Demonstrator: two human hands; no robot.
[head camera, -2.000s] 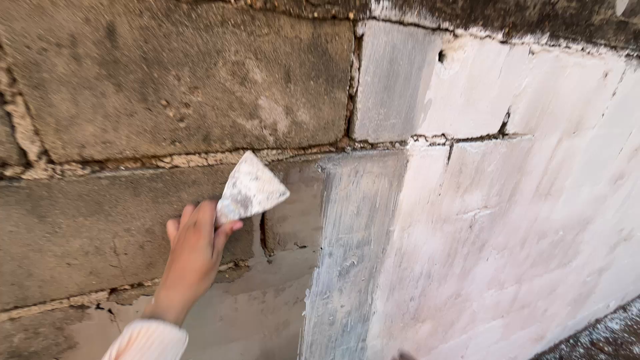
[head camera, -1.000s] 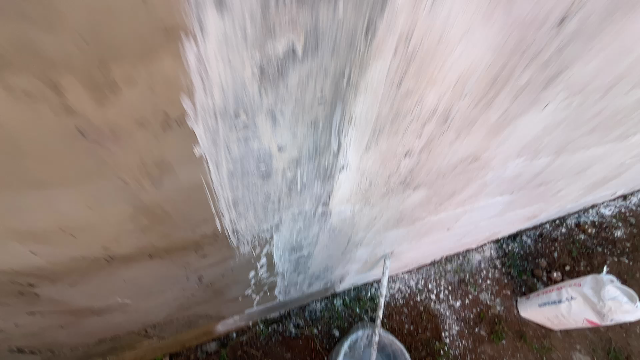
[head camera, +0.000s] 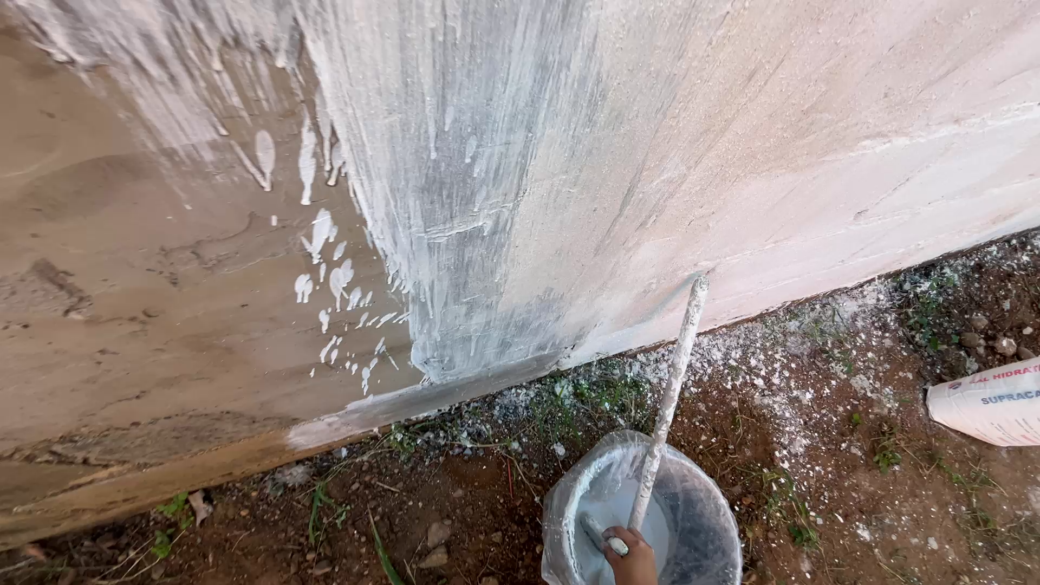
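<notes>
My right hand reaches in from the bottom edge over a bucket lined with clear plastic. Its fingers are closed on a short, paint-smeared tool handle; the tool's other end is hidden. White liquid lies in the bucket. A white-coated stick stands tilted in it, beside my hand, its upper end near the wall. The block wall has wet, streaky white coating in the middle, paler coating to the right and bare brown surface with white splashes at left. My left hand is out of view.
Along the wall's foot runs a narrow ledge. Brown soil with weeds, stones and white spatter lies below it. A white sack bearing writing lies at the right edge.
The view has swung down from the upper wall to its foot and the bucket. My left hand with the putty knife has left view; my right hand has come into view at the bucket.
</notes>
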